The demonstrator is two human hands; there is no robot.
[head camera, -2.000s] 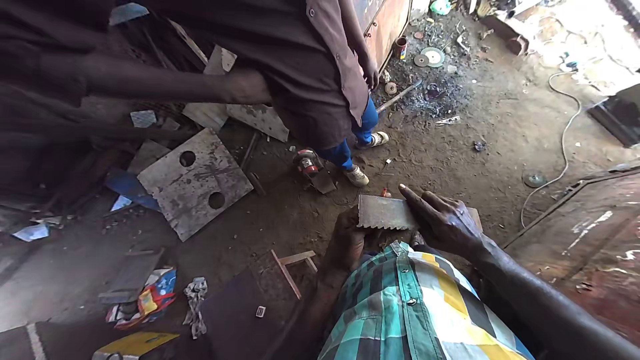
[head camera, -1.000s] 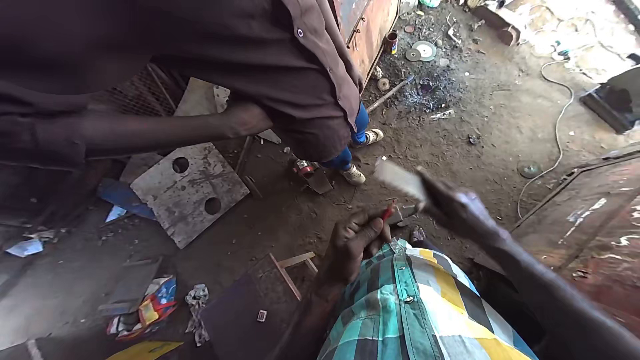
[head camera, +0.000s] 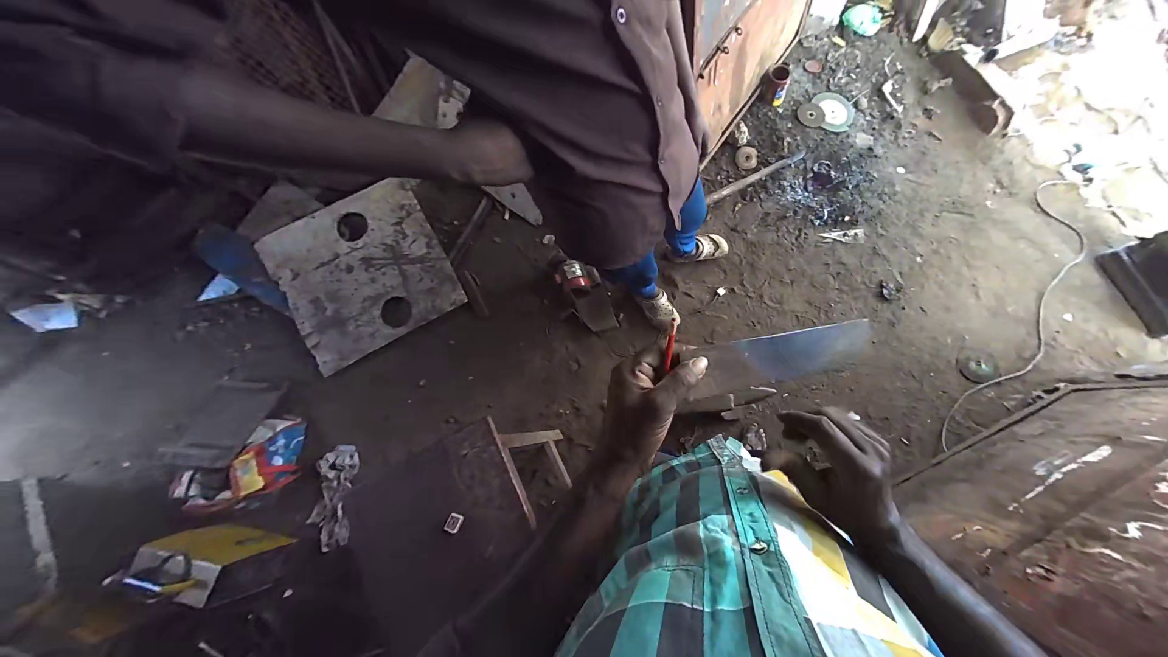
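My left hand (head camera: 646,401) grips a thin flat metal sheet (head camera: 803,350) by its near end, and a red pencil-like stick (head camera: 670,345) stands up between the same fingers. The sheet points out to the right, its far half shiny. My right hand (head camera: 835,456) is lower and to the right, apart from the sheet, its fingers loosely bent with nothing seen in them. A dark pointed piece (head camera: 730,400) shows below the sheet; what it belongs to is unclear.
A person in a dark shirt (head camera: 584,109) stands ahead. On the ground are a metal plate with two holes (head camera: 365,274), a red power tool (head camera: 577,277), a metal frame (head camera: 531,440), cutting discs (head camera: 834,112) and a cable (head camera: 1042,315). Rusty sheet metal (head camera: 1049,484) lies at the right.
Two seconds ago both hands held a plate with a toothed edge. A second ago my right hand held a blurred flat piece; now it is free and the sheet is in my left hand.
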